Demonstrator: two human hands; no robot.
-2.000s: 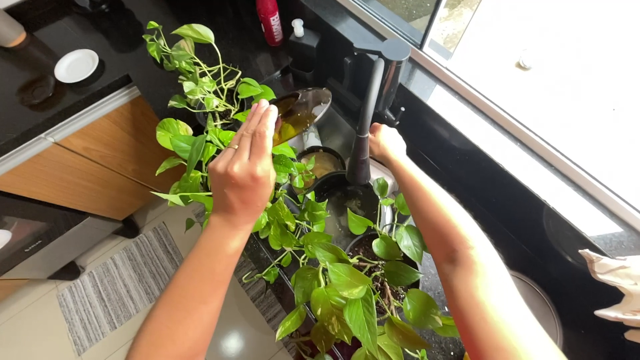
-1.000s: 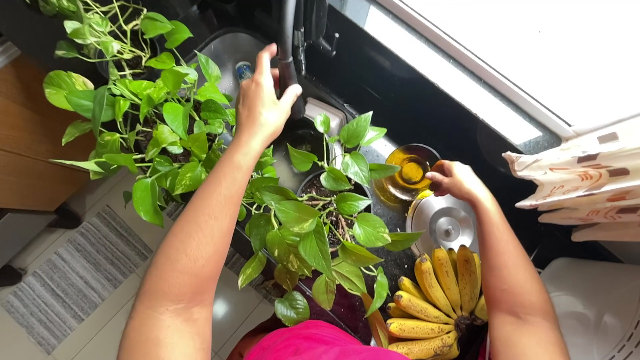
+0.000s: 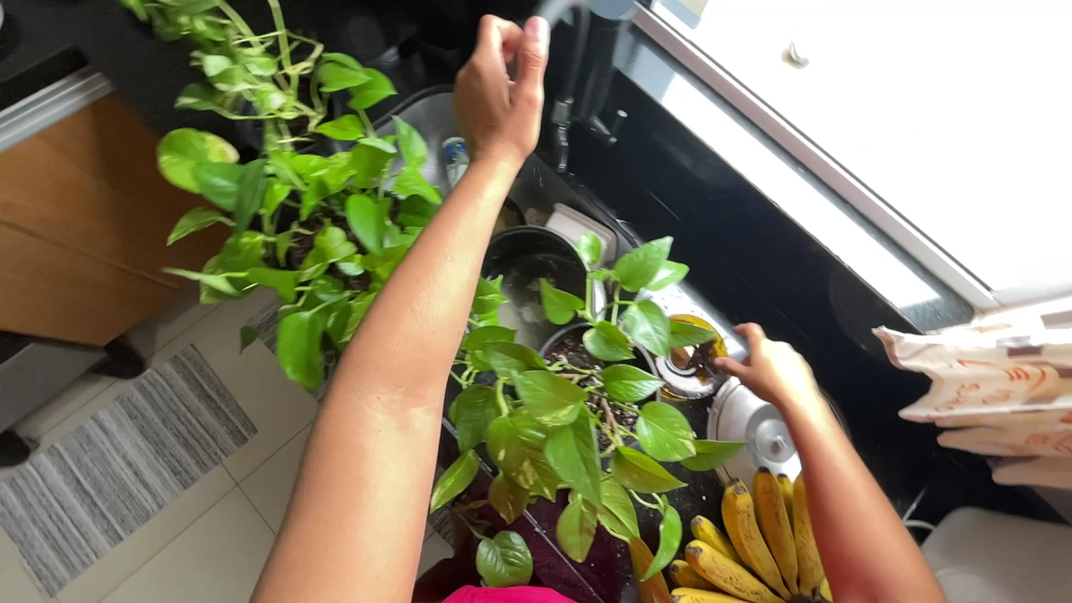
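My left hand [image 3: 502, 96] is raised over the steel sink [image 3: 427, 109], beside the dark faucet [image 3: 578, 84]; its fingers are curled close to the faucet's blurred upper part, and whether they touch it is hard to tell. Below it a dark pot [image 3: 536, 260] stands in the sink next to a white plastic container [image 3: 580, 230]. On the right, my right hand [image 3: 766, 364] has thumb and finger at the rim of an amber glass dish [image 3: 693, 356], beyond a potted pothos [image 3: 586, 385]. A metal lid [image 3: 758, 431] lies just below that hand.
Another leafy pothos [image 3: 327, 226] trails over the counter at left. Spotted bananas [image 3: 754, 536] lie at the lower right. A patterned curtain [image 3: 988, 394] hangs beside the window at right. A striped rug [image 3: 126, 469] is on the tiled floor.
The amber glass dish, in my left hand two seconds ago, is at my right hand on the right side. My right hand has left the faucet. My left hand's fingers have curled since one second ago.
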